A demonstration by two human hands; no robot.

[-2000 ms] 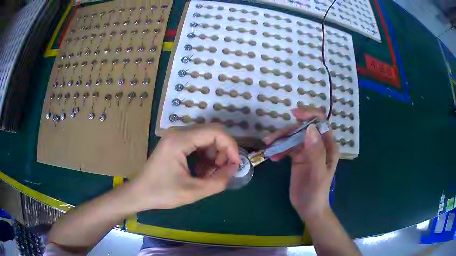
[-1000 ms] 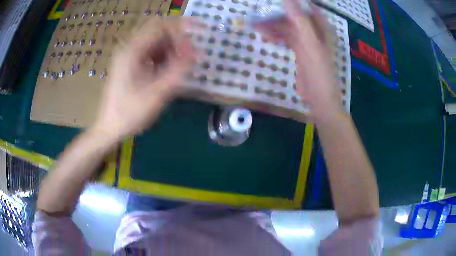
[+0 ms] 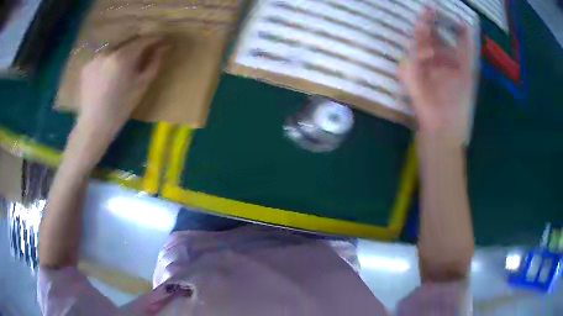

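The round fixture (image 3: pixel 334 119), a squat silver cylinder with a white top and dark centre hole, stands on the green mat. The brown cardboard sheet (image 3: pixel 176 92) is at the left with blurred rows of small parts. My left hand (image 3: pixel 117 77) is over it, fingers pointing down to its surface; its fingertips are blurred. The white foam tray (image 3: pixel 346 46) with rows of slots is at top centre. My right hand (image 3: pixel 439 74) is over its right part, fingers spread; I cannot tell whether it holds anything.
Yellow tape (image 3: pixel 278 216) marks the mat near the bench's front edge. A red label (image 3: pixel 501 58) and blue tape lie at the upper right. Another white tray (image 3: pixel 494 12) is at the top right corner. A blue bin (image 3: pixel 534 270) shows beyond the bench at lower right.
My left hand has moved left and down onto the cardboard sheet. My right hand has moved right over the foam tray. The silver tool seen at the fixture two seconds ago no longer shows clearly.
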